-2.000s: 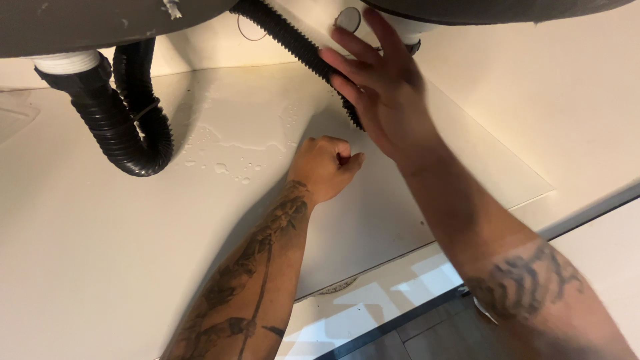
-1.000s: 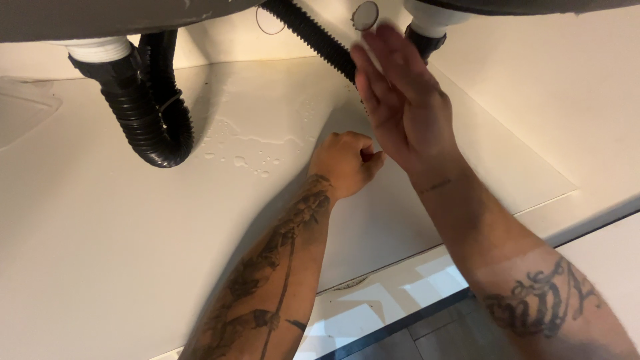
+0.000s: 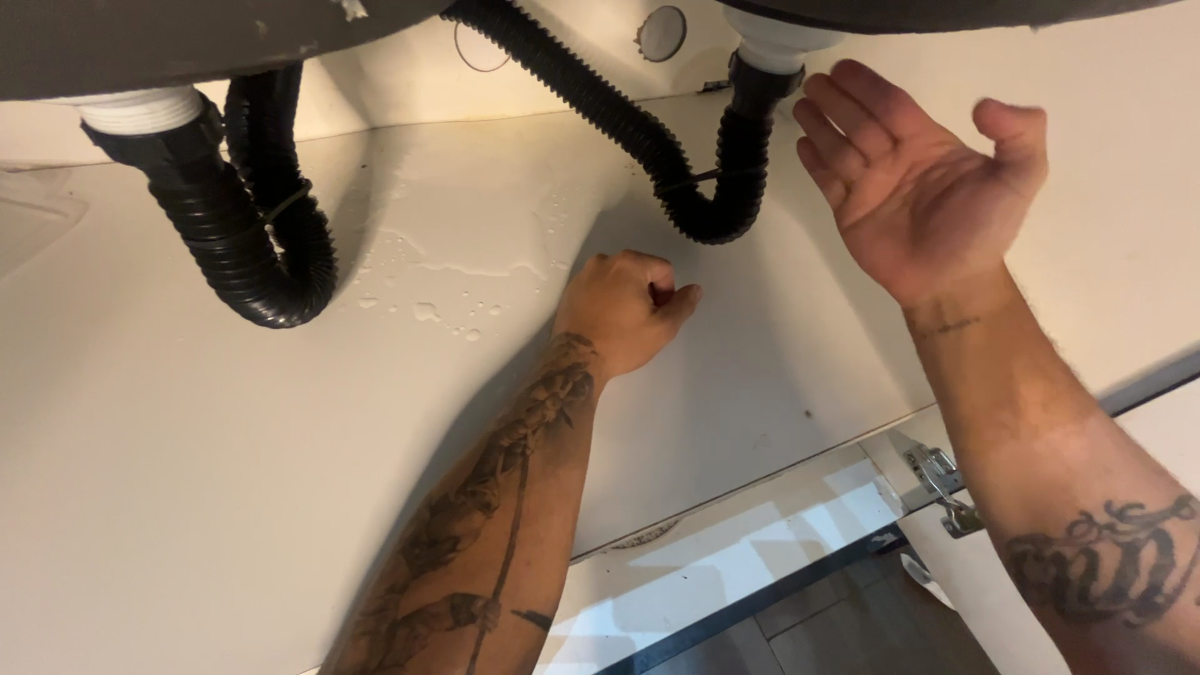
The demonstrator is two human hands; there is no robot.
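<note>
My left hand (image 3: 623, 309) rests as a loose fist on the white cabinet floor (image 3: 234, 487), with no object visible in it. My right hand (image 3: 923, 183) is raised, palm showing and fingers apart, holding nothing. Its fingertips are close to the white drain fitting (image 3: 783, 39) and black nut of the right basin. From there a black corrugated drain hose (image 3: 717, 220) bends in a U and runs up to the left. Another black corrugated hose (image 3: 234, 262) makes a U under the left basin, below a white threaded fitting (image 3: 150, 114).
Water (image 3: 441, 281) lies in a puddle and drops on the cabinet floor. Dark basin undersides (image 3: 216, 42) hang overhead. The back panel has a round hole (image 3: 662, 34). A metal hinge (image 3: 942, 483) sits at the front edge beside my right forearm.
My right hand has moved from in front of the right hose to its right side, and its thumb is now spread. More of the U bend shows. My left hand stays a fist on the cabinet floor.
</note>
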